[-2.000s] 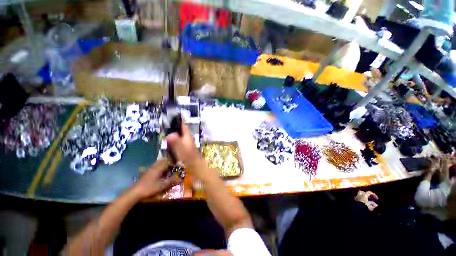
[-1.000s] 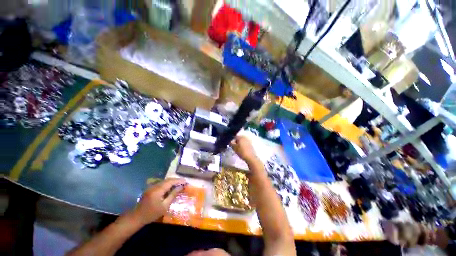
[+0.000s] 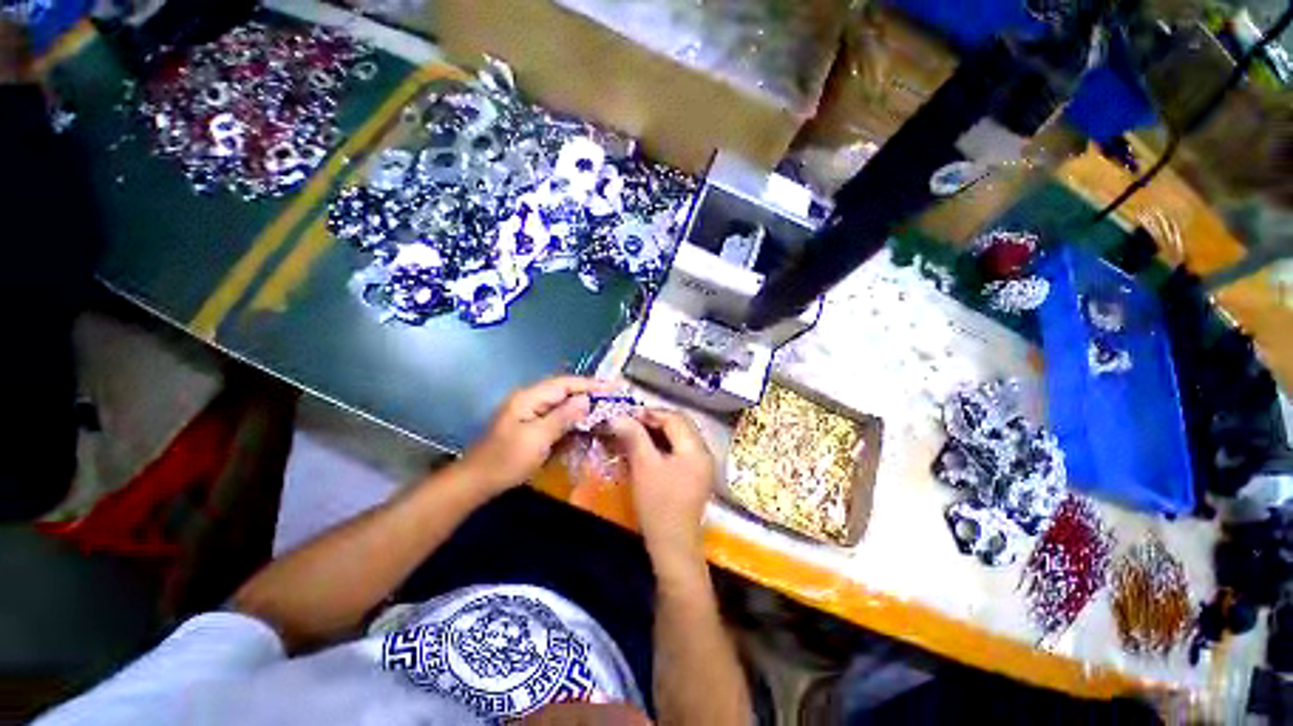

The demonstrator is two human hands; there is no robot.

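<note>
My left hand (image 3: 528,428) and my right hand (image 3: 672,457) are close together over the bench's front edge, below the screw feeder. A small dark-and-silver workpiece (image 3: 610,406) is between their fingertips; the fingers hide part of it, and its exact shape is unclear. The black electric screwdriver (image 3: 886,177) hangs tilted over the feeder, touched by neither hand. The grey-white screw feeder (image 3: 659,352) stands just beyond my hands. The orange pad (image 3: 603,494) lies under my hands, partly covered.
A brown tray (image 3: 865,489) of gold-coloured parts is right of my hands. Silver plates (image 3: 525,213) are heaped on the green top, with red-and-silver parts (image 3: 248,114) farther left. At right are black-and-silver parts (image 3: 993,461), red parts (image 3: 1071,560), copper-orange parts (image 3: 1151,603) and a blue bin (image 3: 1120,404).
My right hand has left the screwdriver area and come to the workpiece beside my left hand. The screwdriver hangs free. The view has turned and moved closer to the bench.
</note>
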